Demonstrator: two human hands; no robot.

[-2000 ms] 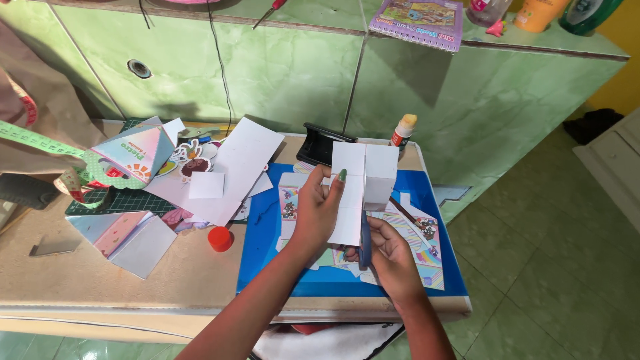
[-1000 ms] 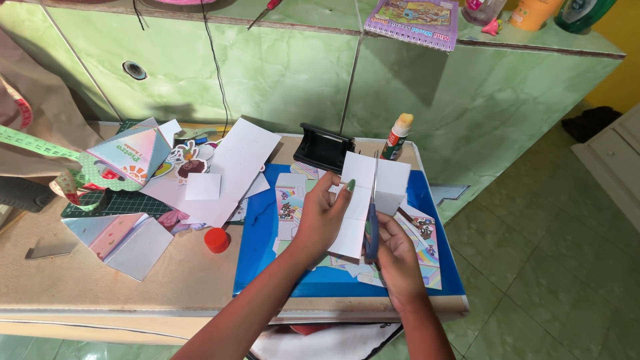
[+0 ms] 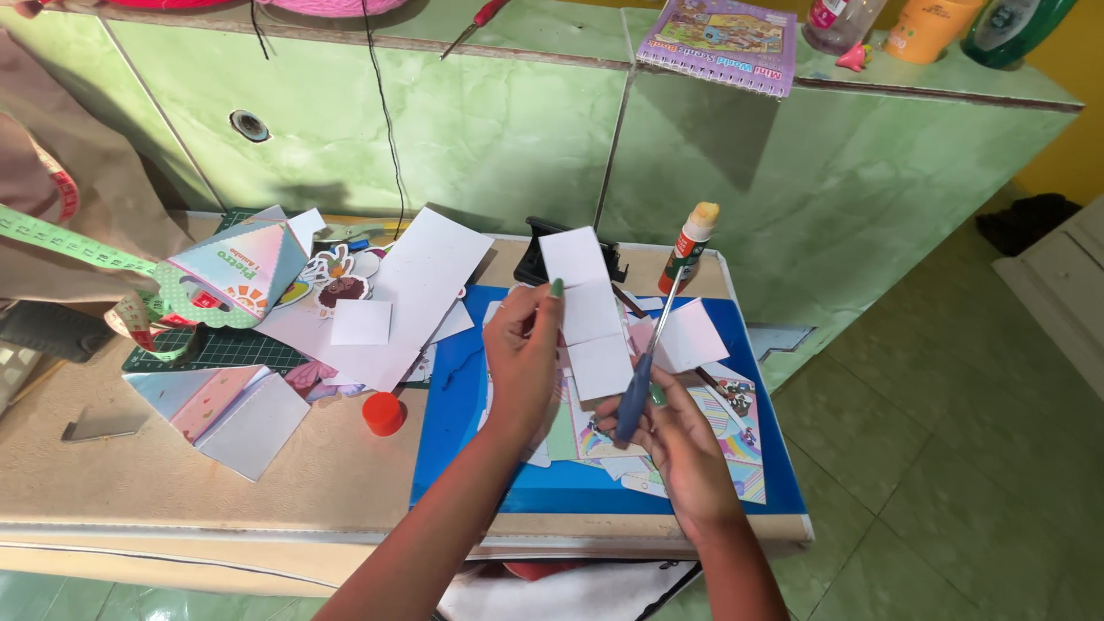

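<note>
Between its thumb and fingers, my left hand point(image 3: 528, 358) holds a creased strip of white paper point(image 3: 591, 312) with several square panels. My right hand point(image 3: 677, 440) grips blue-handled scissors point(image 3: 645, 371), whose blades point up and look closed. A separate pale square piece of paper point(image 3: 693, 335) lies just right of the blades. Printed paper cutouts point(image 3: 746, 444) with rainbows and stripes are spread under both hands on a blue sheet point(image 3: 535, 496).
Behind the hands stand an uncapped glue stick point(image 3: 689, 246) and a black case point(image 3: 536, 259). Leftward are its apparent orange cap point(image 3: 383, 414), a white sheet point(image 3: 414, 293), folded paper boxes point(image 3: 246, 267), a green cutting mat point(image 3: 220, 349) and a measuring tape point(image 3: 82, 241).
The square piece at the right has come apart from the strip in my left hand and lies lower. My right hand with the scissors has moved slightly away from the strip.
</note>
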